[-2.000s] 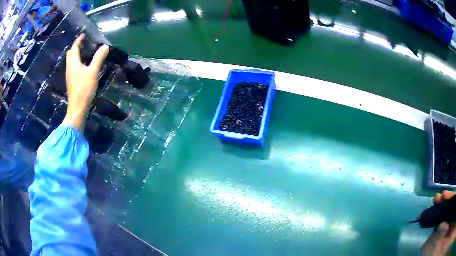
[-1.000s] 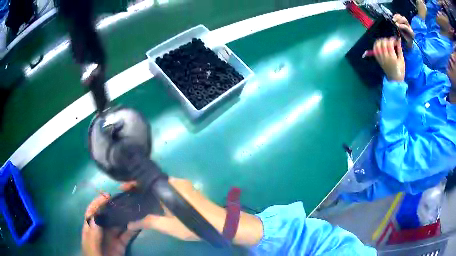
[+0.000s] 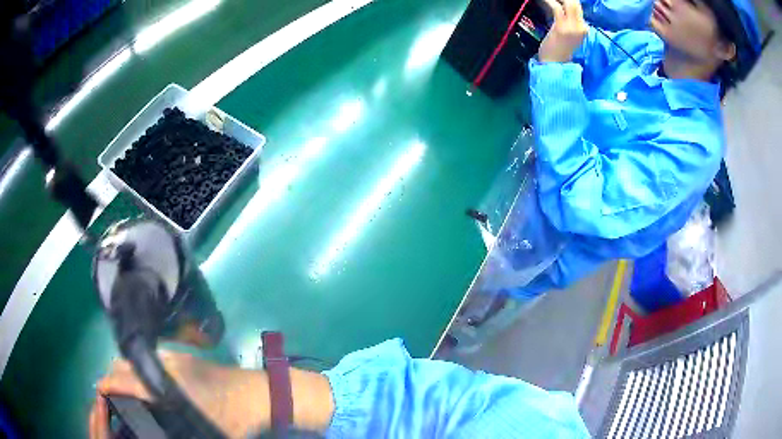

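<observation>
My right hand point(image 3: 201, 386), with a dark red wrist strap point(image 3: 276, 381), reaches in from the bottom. Its fingers are at a small black part point(image 3: 133, 418), partly cut off by the lower edge. Skin also shows at the part's left side; I cannot tell whether it is my left hand. A blurred electric screwdriver point(image 3: 137, 270) with a round shiny top hangs close to the camera, covering part of my right hand. A clear bin point(image 3: 249, 147) with many small black ring-like pieces stands beyond, on the white strip and green surface.
A co-worker in a blue smock point(image 3: 592, 154) is at the upper right, hands at a black housing point(image 3: 484, 43) with a red wire point(image 3: 497, 51). A bench edge runs down the middle right. A red crate point(image 3: 677, 317) and slotted grey panel point(image 3: 677, 386) are at the lower right.
The view has turned right; the clear bin and co-worker now sit further left and the blue bin has left clear view. My right hand and the black part are lower left.
</observation>
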